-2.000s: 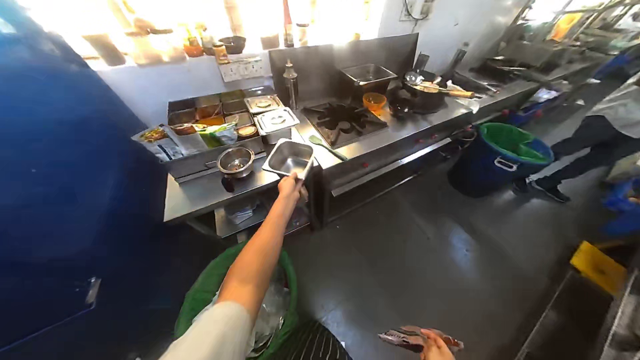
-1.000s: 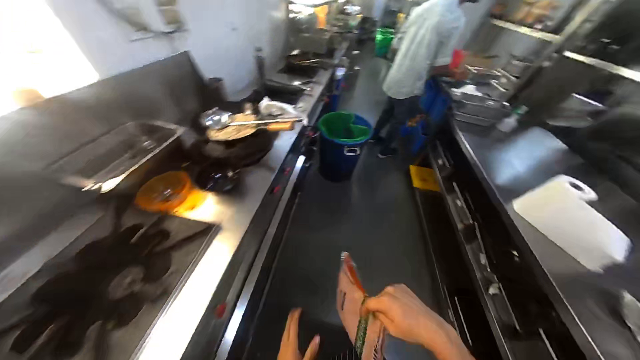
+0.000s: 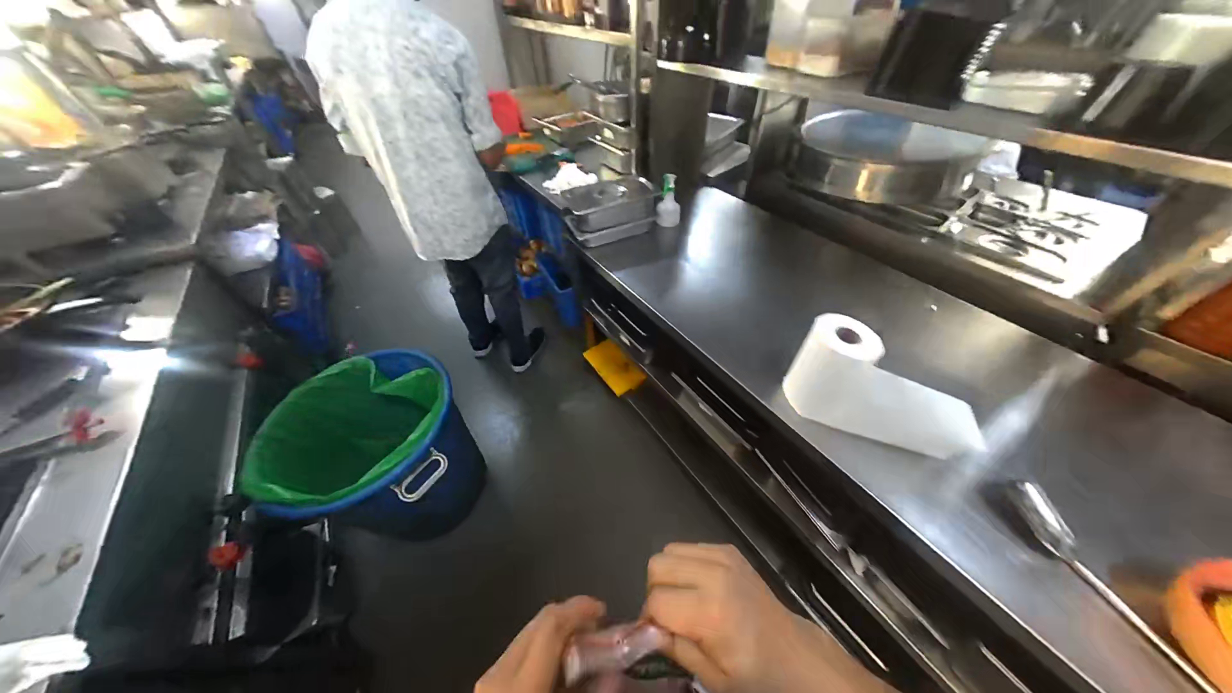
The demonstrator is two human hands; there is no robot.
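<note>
My left hand [image 3: 549, 647] and my right hand [image 3: 717, 611] meet low in the view, both gripping a crumpled pinkish plastic packet [image 3: 616, 650] between them. Its lower part is cut off by the frame edge, and what it holds cannot be told. Beyond my hands, to the left, stands a blue bin [image 3: 457, 486] lined with a green bag [image 3: 327, 433]. On the steel counter at right lie a paper towel roll [image 3: 818, 371], partly unrolled, and a long-handled metal utensil [image 3: 1078, 553].
A person [image 3: 414, 135] stands at the far end of the right counter [image 3: 760, 260], near steel pans [image 3: 611, 207] and a spray bottle [image 3: 668, 204]. A yellow object [image 3: 614, 367] sits low beside that counter. The stove line [image 3: 144, 385] runs along the left. An orange container [image 3: 1203, 616] is at lower right.
The view has swung right, from the stove toward the aisle and right counter. The metal pan my left hand held is out of view; that hand, free one second ago, now grips the packet too.
</note>
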